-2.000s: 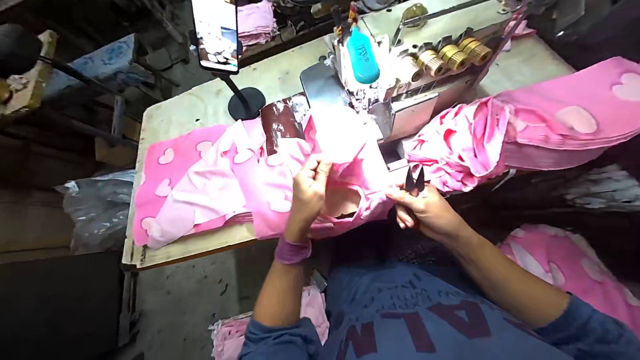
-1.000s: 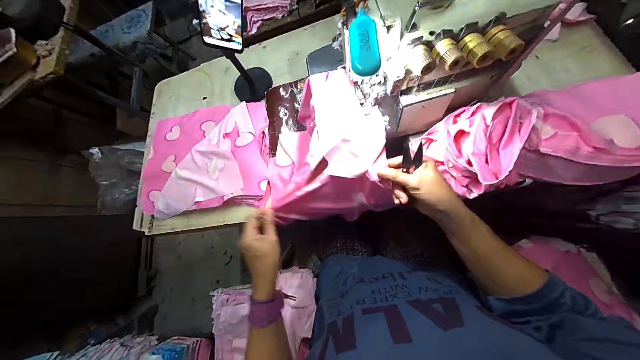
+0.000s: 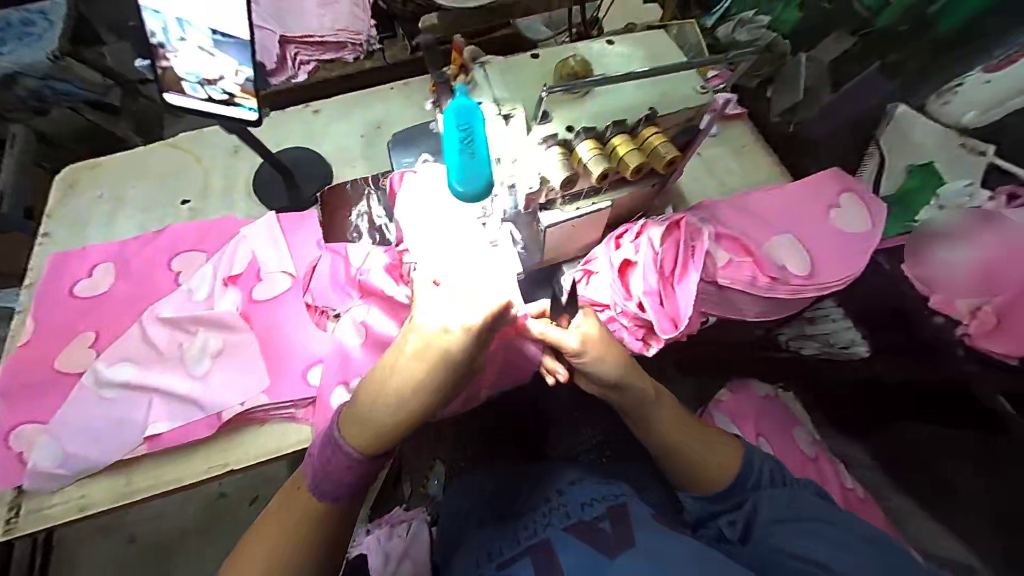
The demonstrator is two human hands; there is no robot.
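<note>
My left hand [image 3: 460, 308] lies over pink heart-print fabric [image 3: 364, 280] just in front of a brightly lit sewing machine [image 3: 512, 176]; glare washes out its fingers. Close to its right, my right hand [image 3: 584, 348] pinches the fabric edge between thumb and finger and also holds small dark thread snips [image 3: 564, 302], blades pointing up. A stack of pink heart-print panels [image 3: 200, 320] lies flat on the table's left side. Bunched pink pieces [image 3: 640, 276] rest right of the machine.
A phone [image 3: 204, 56] stands on a black round-based holder [image 3: 292, 178] behind the stack. A teal bottle-shaped object [image 3: 466, 144] and brass thread tension knobs [image 3: 624, 152] are on the machine. More pink fabric [image 3: 800, 448] lies low at the right.
My left hand has moved from the fabric's near left edge up and right, to the machine, beside my right hand. My right hand keeps the snips and stays at the fabric edge.
</note>
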